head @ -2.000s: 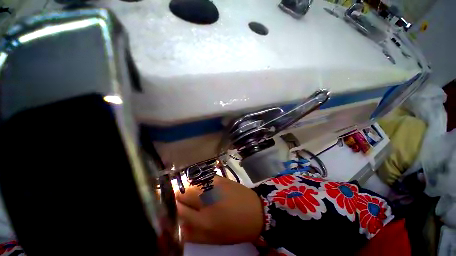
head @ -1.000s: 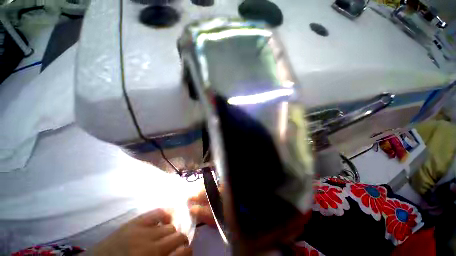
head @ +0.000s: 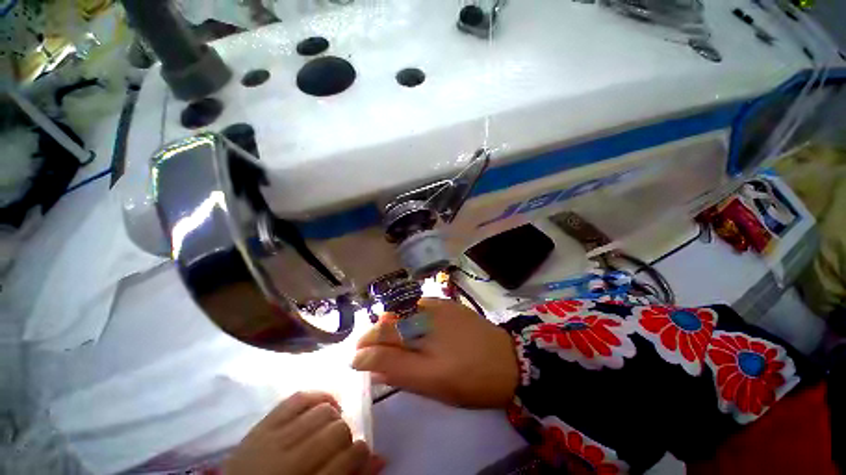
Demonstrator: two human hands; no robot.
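Observation:
The white sewing machine head with a blue stripe and "JACK" lettering lies across the view. Its shiny curved metal guard hangs at the left end. The tension assembly is on its face. My right hand is under it by the lit needle area, fingertips on the edge of a small white fabric piece. My left hand is at the bottom, its curled fingers on the piece's near left side. Glare hides the needle and the fabric's outline.
White cut pieces lie left of the machine. A black phone lies under the arm. Behind my right sleeve are shears and a blue-handled tool. A tray with red and gold spools is at the right.
The view has shifted, so the guard looks smaller and further left, and the lettering, phone and right hand now show clearly. Both hands stay at the lit fabric.

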